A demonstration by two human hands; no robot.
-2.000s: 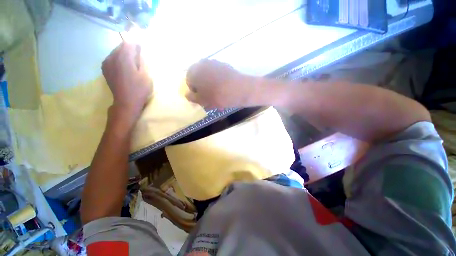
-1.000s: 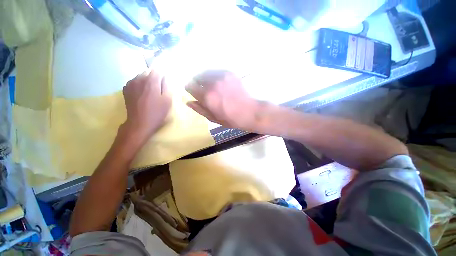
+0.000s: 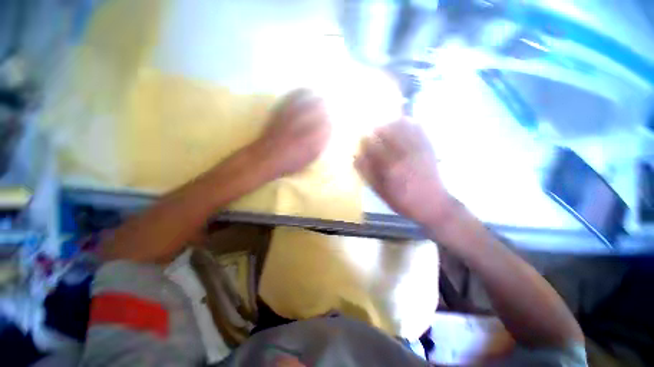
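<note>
A pale yellow fabric panel lies on the white sewing table and spreads left. My left hand is on the panel, blurred, with its fingers curled. My right hand is at the panel's right side, fingers bent together; whether cloth is pinched in either hand is lost in glare and blur. The sewing machine is just beyond my right hand, its needle area washed out by light. More yellow cut panels lie across my lap below the table edge.
A dark smartphone lies on the table at the right. A blue tool lies near the machine. The table's front edge runs between the panel and my lap. Brown and white items are beside my left leg.
The view has swung, so the machine, phone and both hands appear further right. The phone was clearer one second ago. Both hands stay near the panel's right part.
</note>
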